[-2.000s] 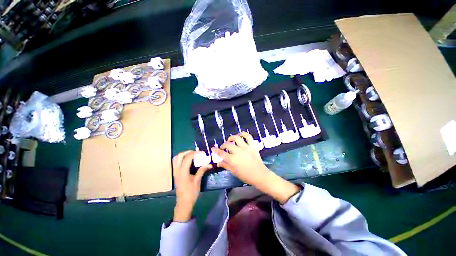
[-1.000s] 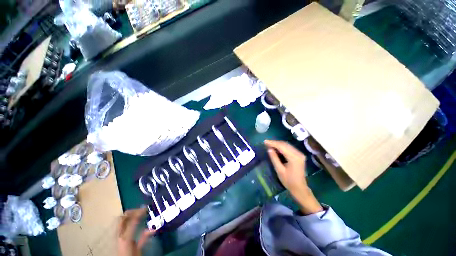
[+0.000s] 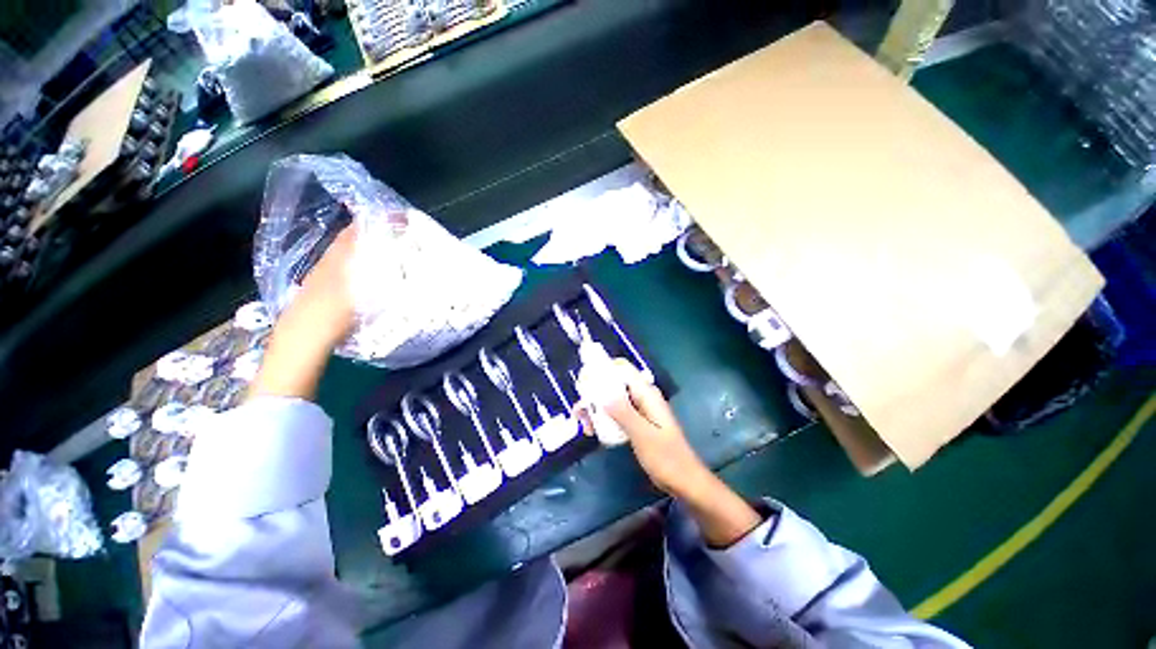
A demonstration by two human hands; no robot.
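A row of several heating elements lies on the black pad, rings toward the back and white heads toward me. My right hand holds the whitish squeeze bottle over the right end of the row, nozzle pointing up, hiding part of the elements there. My left hand reaches into the mouth of the clear plastic bag heaped with white parts behind the pad. Its fingers are hidden by the bag and parts, so I cannot tell what they hold.
Elements lie on a cardboard sheet at left, partly behind my left sleeve. A large cardboard cover lies over more elements at right. White cloth is behind the pad. A dark conveyor runs across the back.
My right hand has picked up the bottle from the bench and moved left over the row. My left hand has moved from the row's left end up into the bag.
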